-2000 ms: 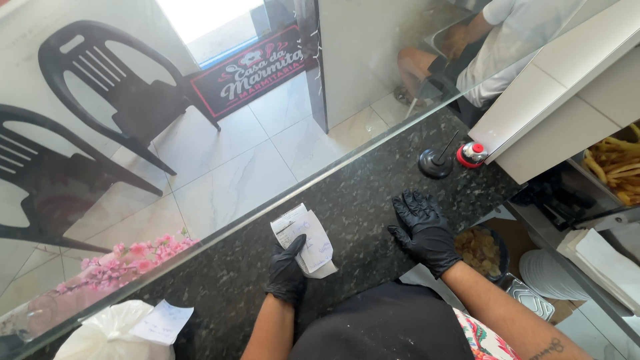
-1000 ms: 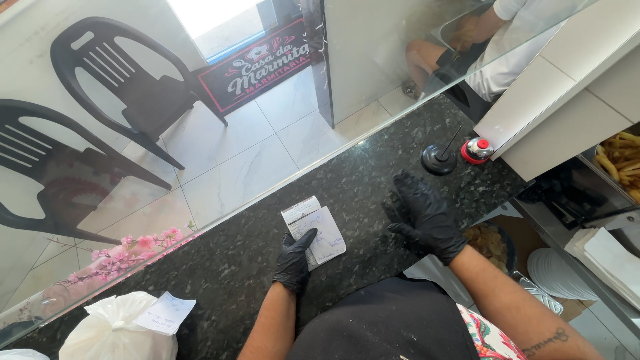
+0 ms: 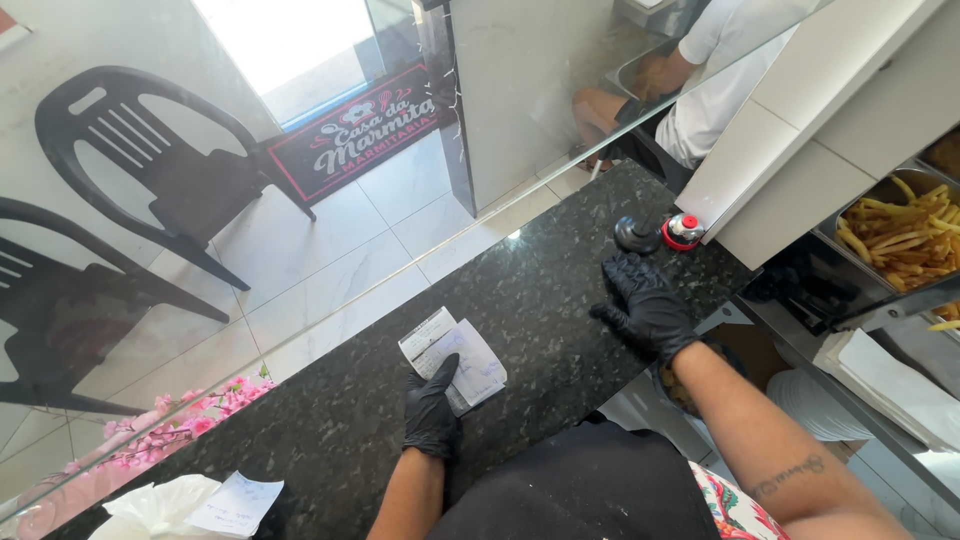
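My left hand [image 3: 433, 409], in a black glove, holds a few small paper slips [image 3: 472, 364] bearing handwriting and print, its thumb pressed on top. They are over the dark granite counter [image 3: 547, 300]. To the right, my right hand [image 3: 641, 304], also black-gloved, rests on the counter with its thumb apart and holds nothing visible. Just beyond its fingers stand a black round-based spike holder [image 3: 637, 235] and a silver call bell with red trim [image 3: 683, 231]. At the lower left, a tied white plastic bag [image 3: 150, 510] has a handwritten note [image 3: 235, 504] on it.
A glass screen [image 3: 420, 259] runs along the counter's far edge, with pink artificial flowers [image 3: 199, 424] and black plastic chairs [image 3: 150, 165] beyond. A person in a white shirt [image 3: 701, 112] shows at the top right. French fries [image 3: 907, 229] fill a metal tray at right, above napkins [image 3: 892, 390] and stacked white lids [image 3: 814, 405].
My left hand keeps hold of the slips, which lie at a changed angle. My right hand has moved nearer the spike holder since one second ago.
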